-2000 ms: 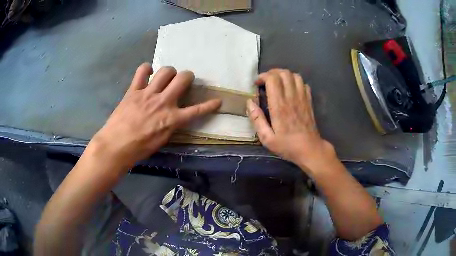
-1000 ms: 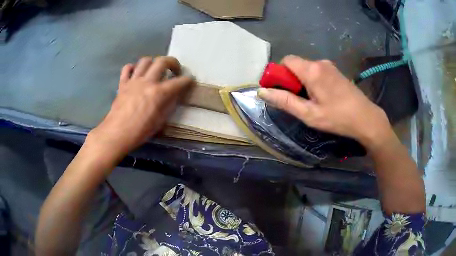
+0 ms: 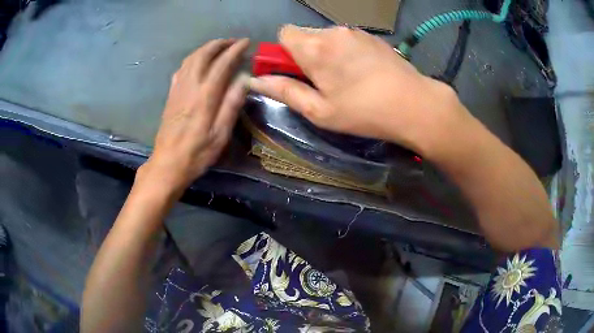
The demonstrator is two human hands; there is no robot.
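Observation:
The steam iron lies over the stack of pocket pieces, hiding most of it. Only the layered yellowish-brown edges show below the iron, near the table's front edge. My right hand is closed on the iron's red handle. My left hand is just left of the iron's front, fingers together and blurred. I cannot tell whether its fingertips touch the iron or a piece. The top pocket piece and its hem are hidden under the iron and my hands.
A brown pocket pile lies beyond the work at the top edge. The turquoise hose runs from the iron to the upper right beside a dark cord. The dark iron rest is at the right. A loose thread hangs off the front edge.
My right hand took hold of the iron from its rest and has slid it left across the stack. My left hand has lifted off the hem's left part. The view has shifted slightly.

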